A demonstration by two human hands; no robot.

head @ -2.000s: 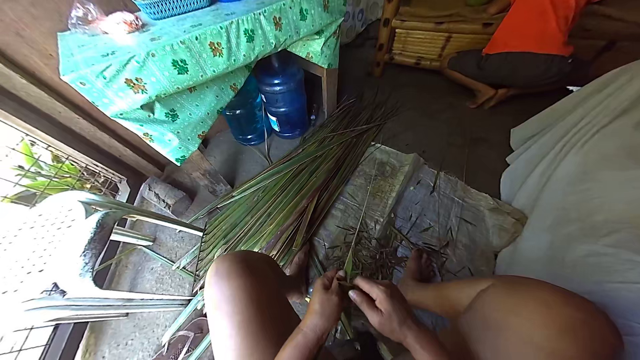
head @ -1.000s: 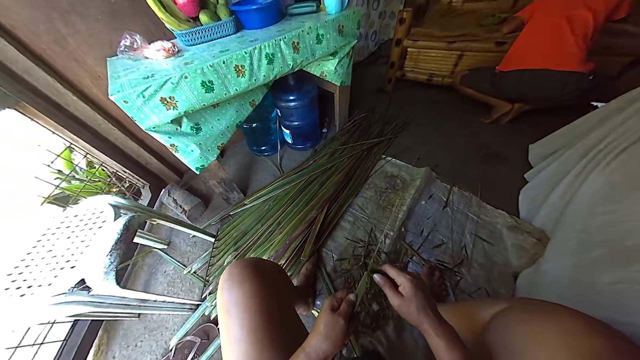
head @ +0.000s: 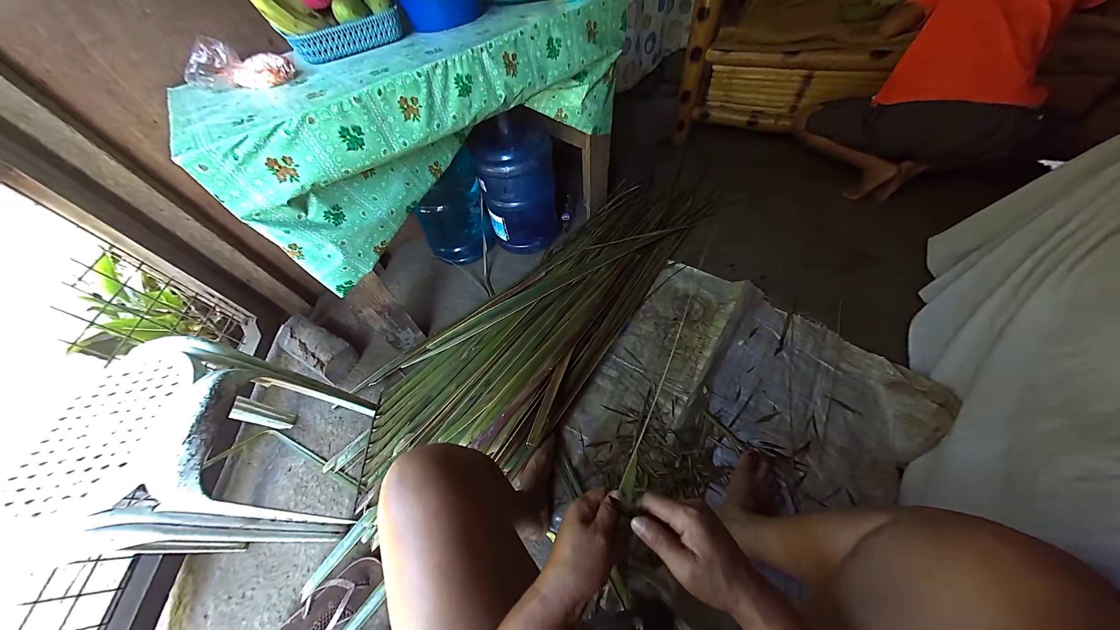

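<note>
My left hand [head: 582,542] and my right hand [head: 691,547] are close together between my knees. Both pinch one narrow green palm leaf strip [head: 632,477], whose thin tip points up and away from me. The fingers hide part of the strip, and its lower end shows below the hands. Leaf scraps and dark slivers [head: 669,459] lie on a plastic sheet [head: 805,394] just beyond the hands. To the left, a large pile of long green and brown palm leaves [head: 516,359] is spread on the floor, running from my left knee toward the table.
A table with a green patterned cloth [head: 385,122] holds a blue fruit basket [head: 350,37]; blue water jugs [head: 516,188] stand beneath. A white plastic chair [head: 114,420] with leaf strips is at left. White cloth [head: 1032,350] hangs at right. A person in orange [head: 971,52] sits near bamboo furniture [head: 770,87].
My hands were slightly apart one second ago and are now close together on the strip. The strip's long thin tip now stands out clearly beyond the fingers.
</note>
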